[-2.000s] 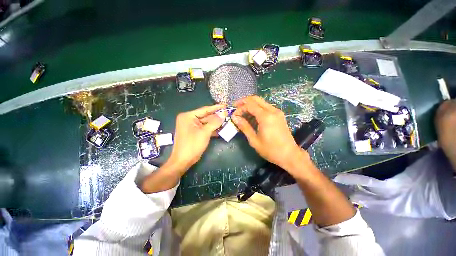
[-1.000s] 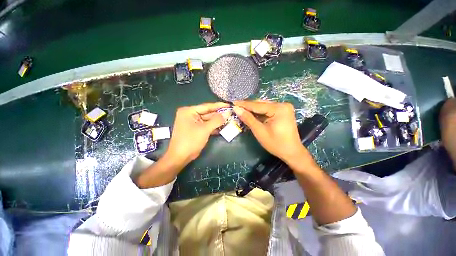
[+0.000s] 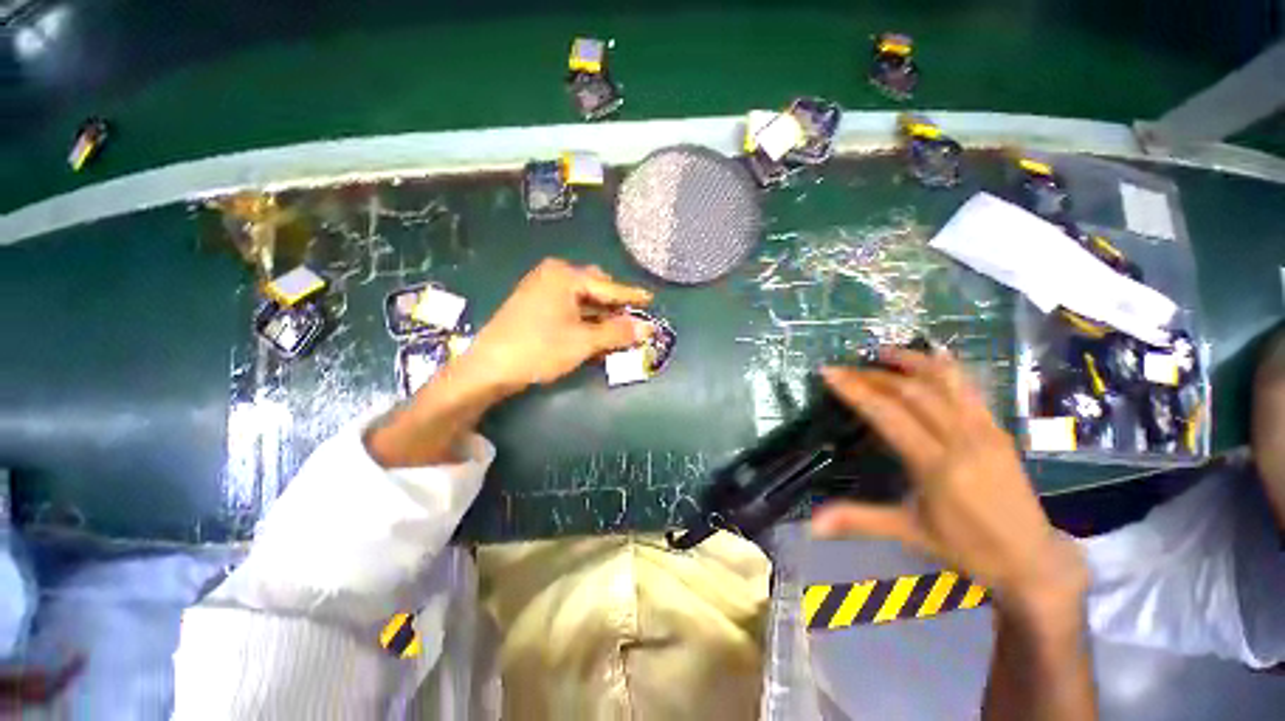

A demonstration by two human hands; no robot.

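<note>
My left hand (image 3: 543,335) holds a small watch unit (image 3: 657,342) with thumb and fingers low over the bench; its white battery (image 3: 627,366) hangs toward me. My right hand (image 3: 941,458) is blurred, fingers spread, over the upper end of the black electric screwdriver (image 3: 775,472), which lies slanted on the bench; whether it touches the driver cannot be told. The grey perforated screw dish (image 3: 688,214) lies beyond my left fingertips, near the pale rail.
More units lie at the left (image 3: 293,311) and along the pale rail (image 3: 423,158). The green conveyor (image 3: 352,85) carries spaced units. A clear parts tray (image 3: 1043,387) with black units and a white paper strip (image 3: 1057,265) is at right. Another person's arm (image 3: 1268,423) shows at the right edge.
My right hand has left the unit and moved right and toward me, over the screwdriver, its fingers opened. My left hand still holds the unit. The view has shifted slightly.
</note>
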